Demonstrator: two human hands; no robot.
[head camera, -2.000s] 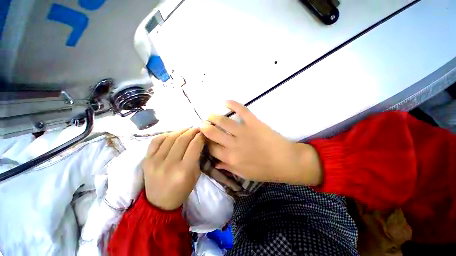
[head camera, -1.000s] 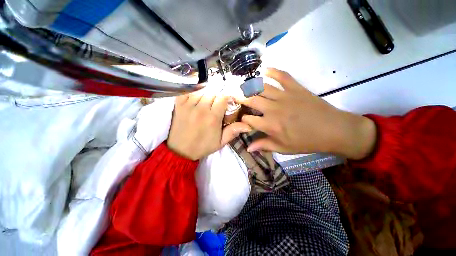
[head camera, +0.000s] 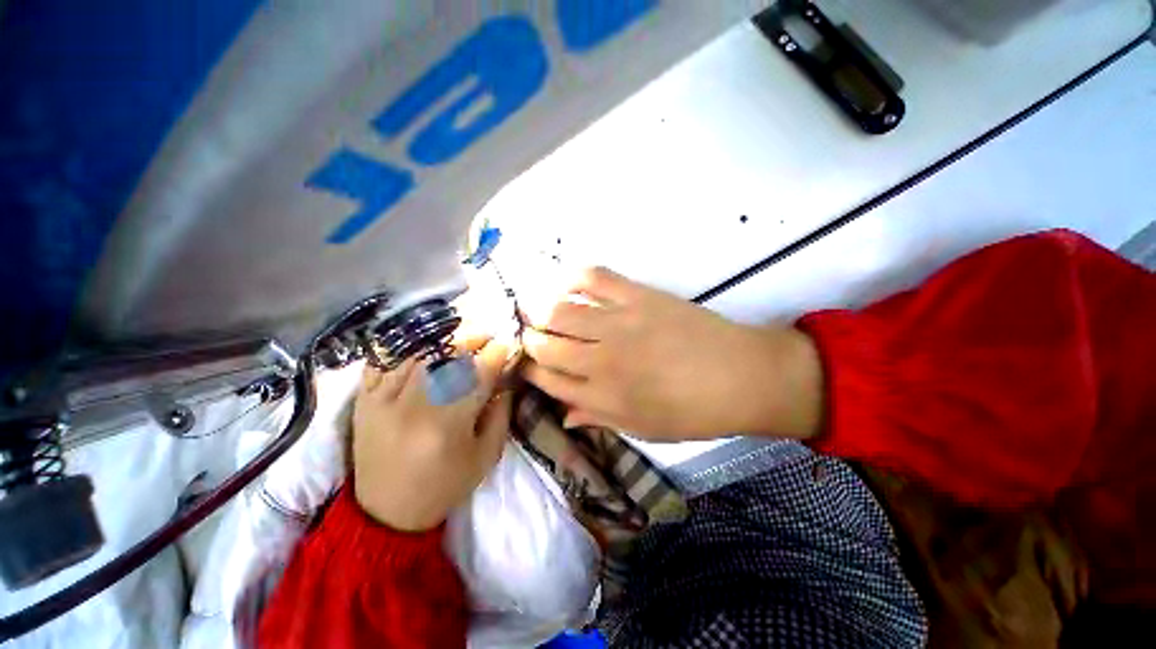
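Note:
My left hand lies palm down at the needle area, its fingertips partly behind the tension discs and a grey knob. My right hand is beside it, fingers bent and tips close to the left fingertips. Checked fabric runs from under the fingertips down to my lap. The white padded shell bulges below and left of the hands. The needle and fingertips are washed out by bright light, so the grip on the fabric is partly hidden.
The sewing machine head with blue lettering fills the upper left. A curved metal bar crosses the lower left. A black slotted piece lies on the white bed. Brown fabric is at lower right, and a measuring tape edges the table.
Since one second ago the view has shifted, showing the machine lettering and more of the bed. The hands stay together at the needle area, and the checked fabric still hangs below them.

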